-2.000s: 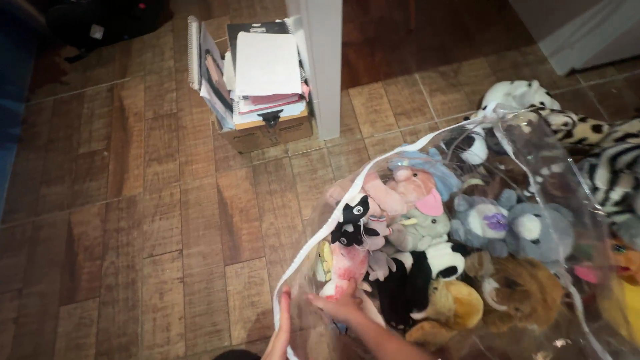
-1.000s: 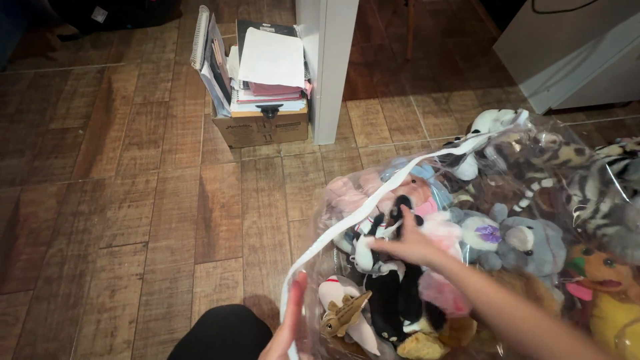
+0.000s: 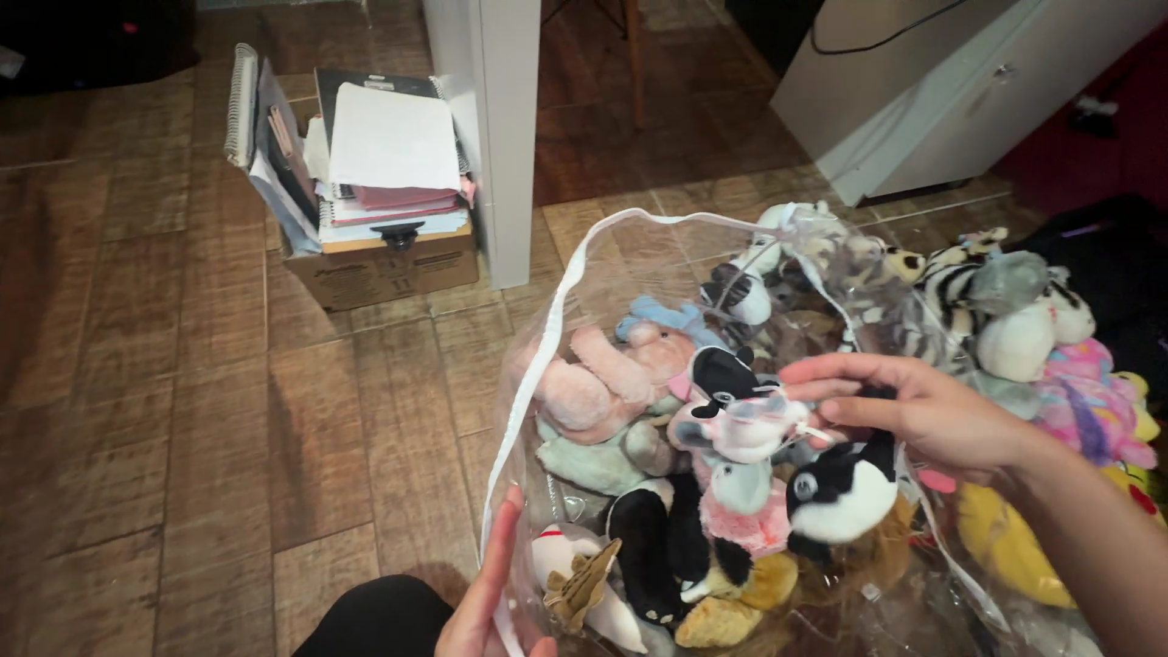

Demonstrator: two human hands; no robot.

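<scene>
A clear plastic bag with a white-trimmed edge [image 3: 545, 351] lies open, full of plush toys. My left hand [image 3: 493, 584] holds the trim at the lower left. Above the toys, my right hand [image 3: 903, 411] has its fingertips at a small white and pink plush toy [image 3: 748, 427]; whether they grip it is unclear. Beside that toy lies a black plush head [image 3: 725, 374]. Around them are a pink plush toy [image 3: 584, 392], an orca plush [image 3: 844, 493], a long black plush [image 3: 646, 547] and a white plush with a brown piece [image 3: 584, 584].
A cardboard box [image 3: 392, 274] of notebooks and papers stands against a white panel edge [image 3: 506, 146] on the wood-look floor. More plush toys, one zebra-striped [image 3: 949, 283], lie at the right. A white cabinet [image 3: 912, 100] stands behind. My dark-clothed knee [image 3: 379, 620] shows at the bottom.
My right hand has moved right from over the middle of the pile. The bag's opening is spread wider. An orca plush now shows near the right hand. My left hand stays at the trim.
</scene>
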